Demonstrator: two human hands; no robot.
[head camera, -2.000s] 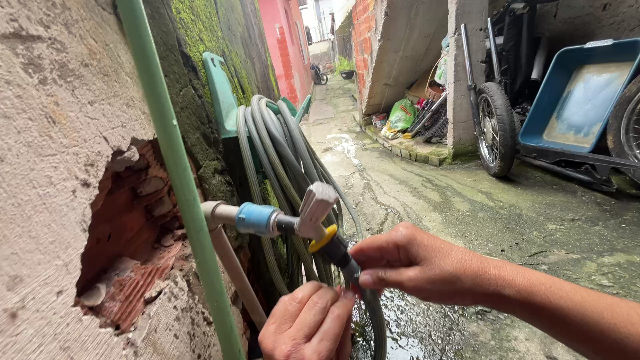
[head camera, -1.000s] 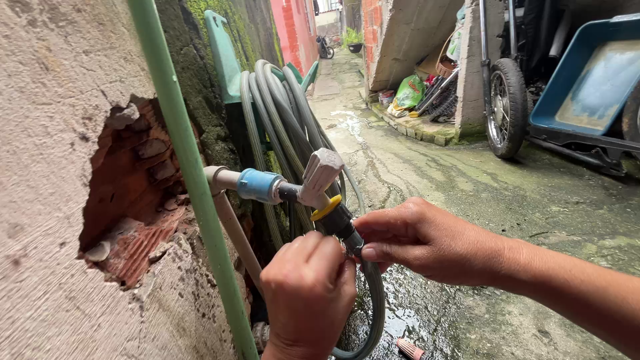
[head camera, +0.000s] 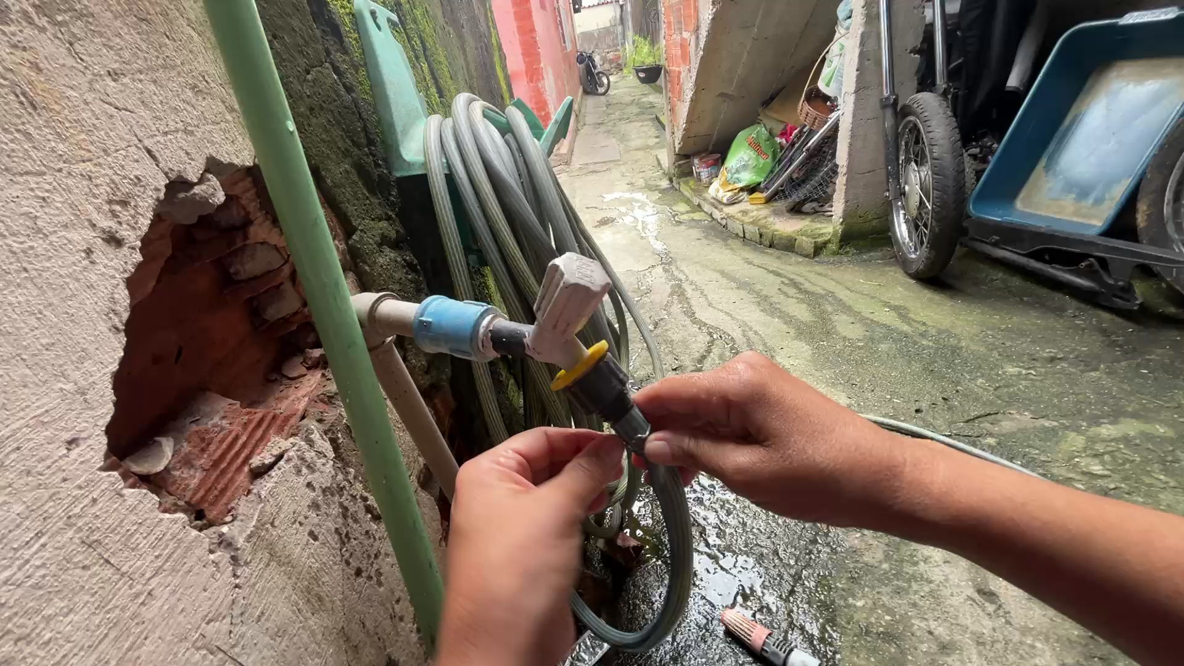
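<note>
A plastic garden tap (head camera: 569, 301) with a blue pipe fitting (head camera: 455, 327) juts from a beige pipe. A black hose connector (head camera: 601, 387) with a yellow ring is fitted on its outlet, and the green-grey garden hose (head camera: 680, 546) curves down from it. My right hand (head camera: 754, 439) pinches the lower end of the connector, where the hose joins. On the near side, my left hand (head camera: 536, 527) has thumb and forefinger closed together at the same joint; whether something small is between them is hidden. The coiled hose (head camera: 499, 185) hangs behind on a green plastic holder (head camera: 390, 92).
A green pipe (head camera: 310, 277) runs down the wall beside a broken hole with exposed brick (head camera: 250, 444). On the wet concrete lies a hose nozzle (head camera: 758, 636). A blue wheelbarrow tray (head camera: 1078, 139) and a wheel (head camera: 925, 185) stand at the right.
My left hand has turned and shifted about the hose joint, while my right hand stays on it. The view has tilted slightly, and the nozzle on the ground has come into sight.
</note>
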